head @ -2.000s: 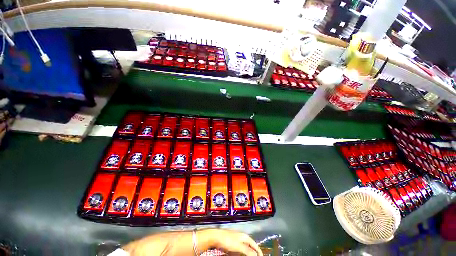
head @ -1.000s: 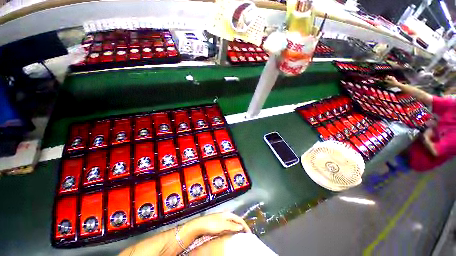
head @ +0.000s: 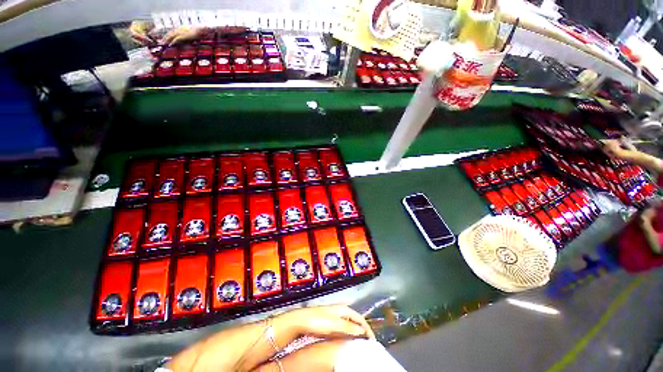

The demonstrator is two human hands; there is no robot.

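Observation:
A black tray (head: 243, 243) lies flat on the green bench before me. Its three rows of pockets are full of upright red units (head: 192, 285) with round emblems. My forearms are folded at the bottom edge, nearer to me than the tray and not touching it. My left hand (head: 327, 322) lies across the other arm, just below the tray's front edge, with a thin bracelet behind it; its fingers are not clearly shown. My right hand is mostly hidden under the left forearm and cut off by the picture's edge. Neither hand visibly holds a thing.
A smartphone (head: 429, 221) and a cream fan (head: 507, 254) lie right of the tray. More red-filled trays (head: 534, 190) stand farther right, beside another person's arm (head: 634, 154). A white post (head: 409, 129) rises behind. Another person's hands (head: 182, 34) are at a far tray. A monitor stands left.
The view swung right, then slightly back left, shifting the whole scene. Another person's hands have appeared at the far tray. My folded arms stay in about the same place; the near tray looks unchanged.

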